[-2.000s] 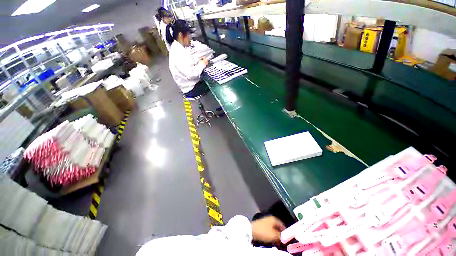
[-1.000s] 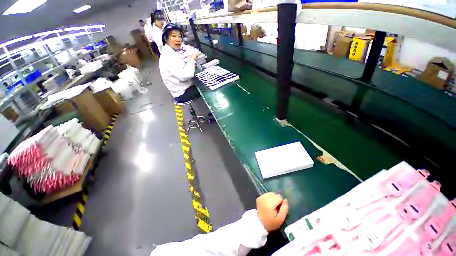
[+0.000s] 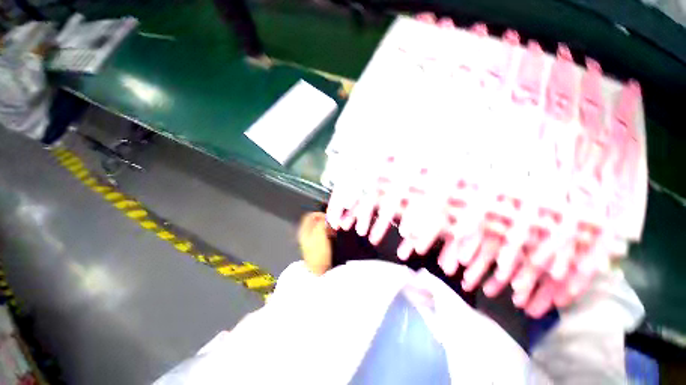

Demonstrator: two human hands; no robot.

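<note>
A stack of white watch trays (image 3: 451, 113) with pink straps lies on the green bench in front of me; pink strap ends hang over its near edge and stick out at its far edge. My left hand (image 3: 315, 242) is at the stack's near left corner, blurred; its fingers run partly behind the corner, and I cannot tell whether they grip it. My right sleeve reaches to the near right corner of the stack; the right hand itself is hidden or washed out there. The picture is blurred and overexposed.
A plain white block (image 3: 292, 122) lies on the green bench (image 3: 188, 113) left of the stack. Farther left are a tray with striped straps (image 3: 90, 43) and a seated person's white sleeve. Yellow-black tape (image 3: 143, 214) runs along the grey floor. A blue-purple stool edge shows at lower right.
The view has swung right and down, so the tray stack now shows more fully. My left hand has gone from raised above the bench edge to the stack's near left corner. The right sleeve has come into view.
</note>
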